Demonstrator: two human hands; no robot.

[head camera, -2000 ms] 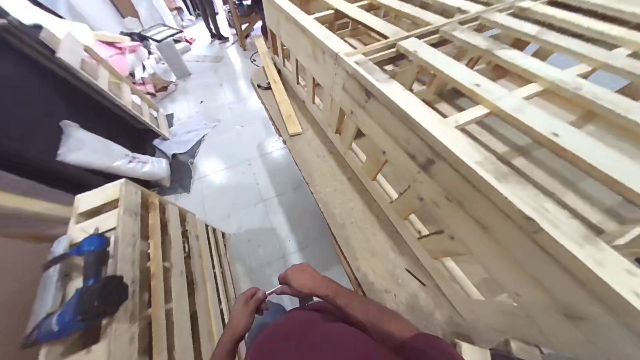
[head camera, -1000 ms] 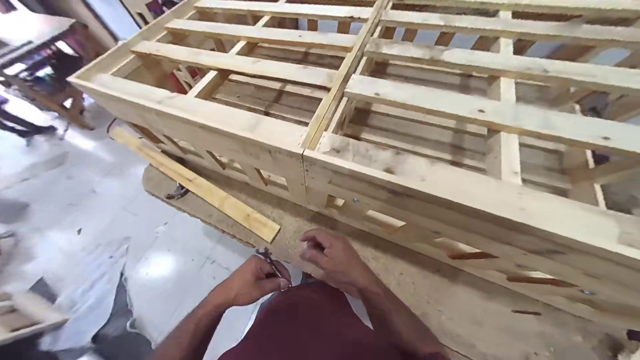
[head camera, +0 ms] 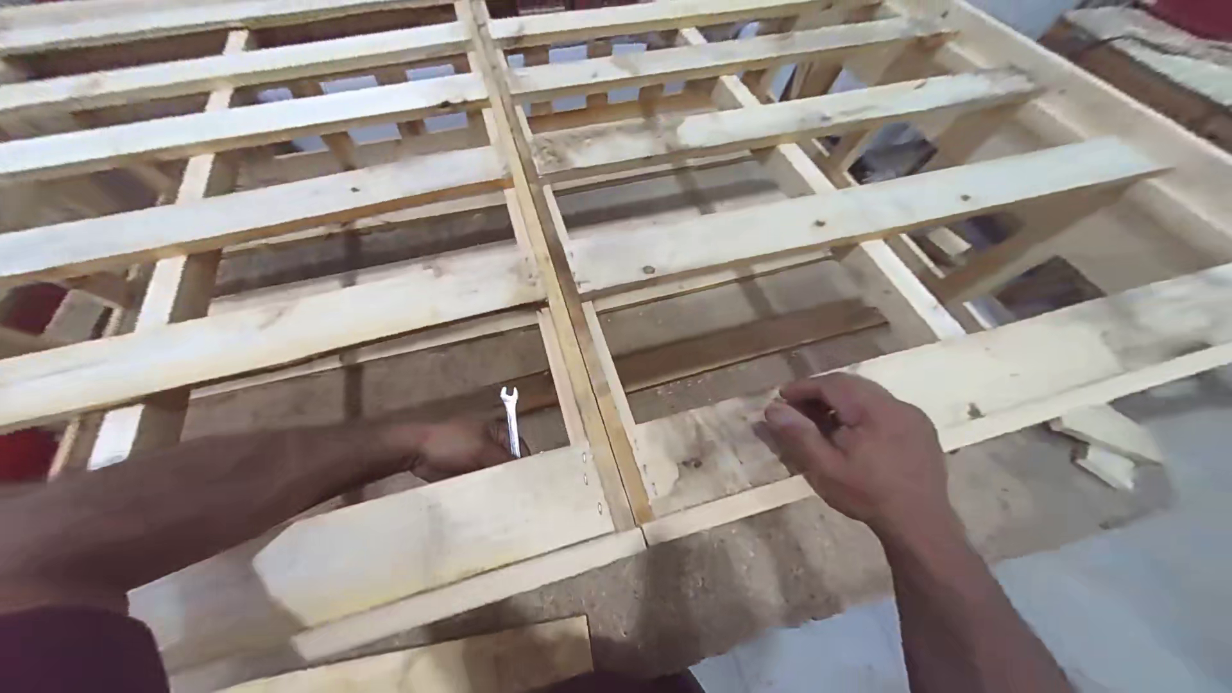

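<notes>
My left hand (head camera: 467, 449) reaches in behind the near rail of a slatted wooden frame (head camera: 433, 549), left of the centre joint. It holds an open-end wrench (head camera: 511, 420), whose jaw points up. Its fingers are partly hidden. My right hand (head camera: 857, 443) is above the near slat right of the joint, with thumb and fingertips close together; whether something small is between them cannot be told. Two long boards (head camera: 568, 318) run side by side down the middle, where the two halves of the frame meet.
Pale wooden slats (head camera: 818, 221) cross both halves of the frame. A loose board (head camera: 481, 659) lies near the bottom edge. Broken wood pieces (head camera: 1107, 445) lie at the right, past the near rail. A brown plank (head camera: 751, 342) lies beneath the slats.
The view has swung right and closer over the frame. My hands, earlier in front of my body, are now apart at the near rail, the left one reaching inside it.
</notes>
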